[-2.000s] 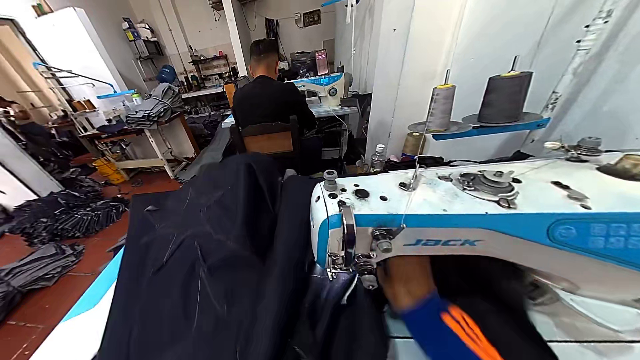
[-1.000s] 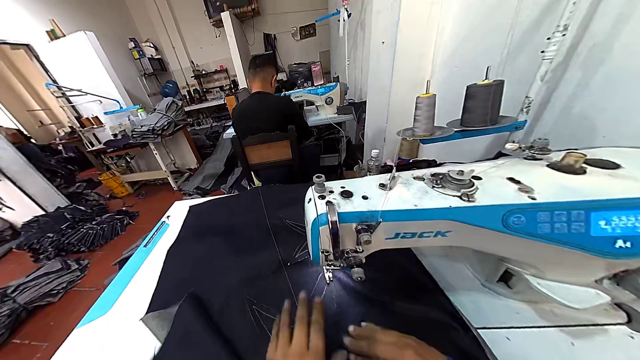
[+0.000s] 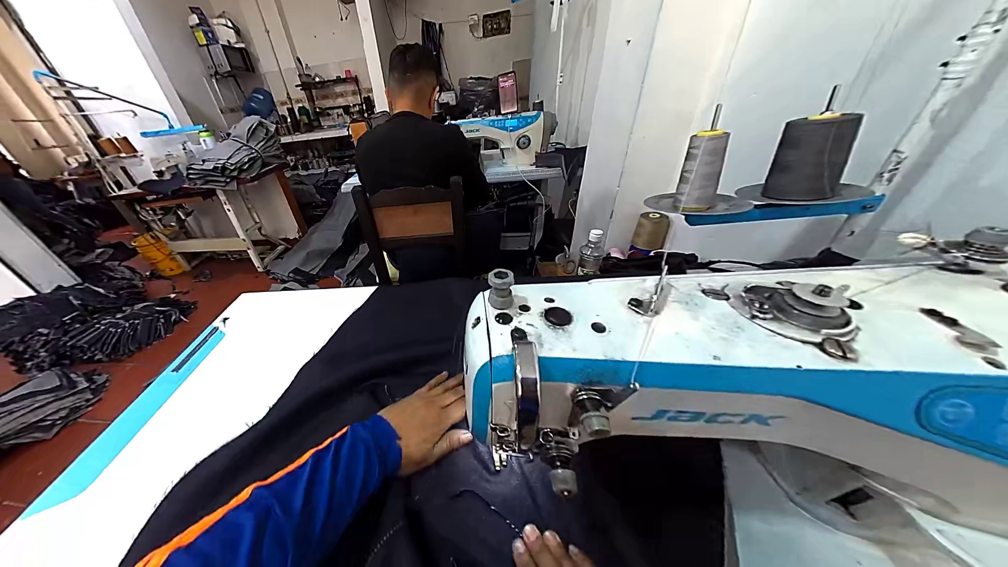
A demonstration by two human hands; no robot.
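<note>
Dark navy fabric (image 3: 346, 394) lies across the white sewing table and under the head of a Jack sewing machine (image 3: 709, 394). My left hand (image 3: 429, 421) rests flat on the fabric just left of the presser foot (image 3: 502, 457), its fingers slightly apart and holding nothing. Only the fingers of my right hand (image 3: 547, 549) show at the bottom edge, lying on the fabric below the needle area; the rest is cut off. Between the hands, a curved line of light stitching (image 3: 492, 510) marks the cloth.
Thread cones (image 3: 811, 157) stand on a blue holder behind the machine. A person in black (image 3: 417, 150) sits on a wooden chair (image 3: 413, 220) at another sewing machine (image 3: 512, 134). Piles of cut fabric (image 3: 87, 323) lie on the red floor at left, near a yellow container (image 3: 157, 253).
Both hands were together below the needle one second ago; my left hand is now farther up, beside the machine head. The fabric has shifted and its chalk-like lines no longer show.
</note>
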